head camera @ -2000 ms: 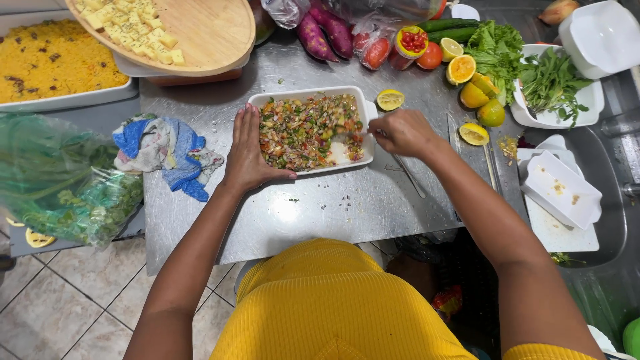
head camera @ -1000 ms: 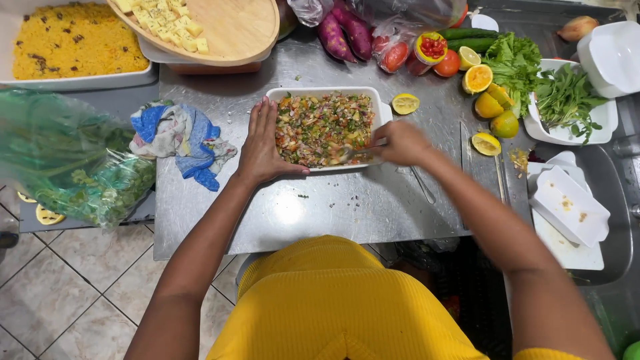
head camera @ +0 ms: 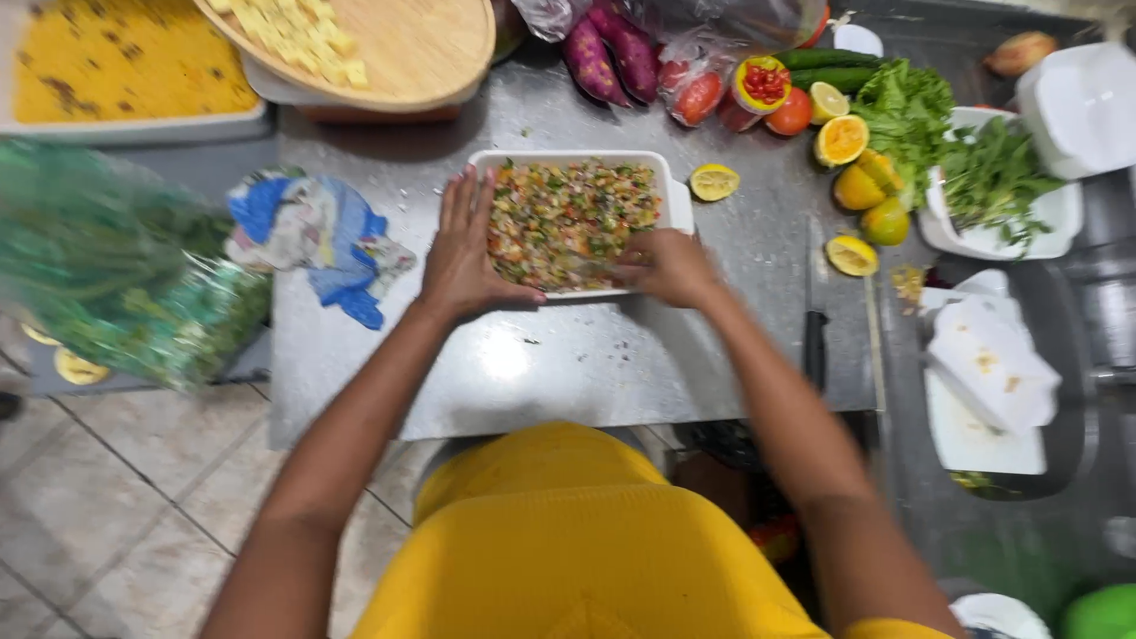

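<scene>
A white rectangular baking dish (head camera: pixel 676 206) full of a finely chopped vegetable mixture (head camera: pixel 568 213) sits on the steel worktop. My left hand (head camera: pixel 463 253) lies spread along the dish's left side, its fingers on the rim and the thumb at the near left corner. At the near right corner, my right hand (head camera: pixel 670 266) is curled around a utensil, probably a spoon, whose blurred end is in the mixture; its handle is mostly hidden by the fingers. A squeezed lemon half (head camera: pixel 714 182) lies just right of the dish.
A crumpled blue and white cloth (head camera: pixel 333 235) lies left. A black-handled knife (head camera: pixel 815 351) rests right, near another lemon half (head camera: pixel 852 256). Behind are sweet potatoes (head camera: pixel 612 53) and a wooden board (head camera: pixel 426 44) with cubed food. A sink (head camera: pixel 1069 373) holding white trays is at the right.
My right hand has kept working at the right part of the dish, where bare bottom showed two seconds ago and mixture now lies. My left hand has stayed at the left side.
</scene>
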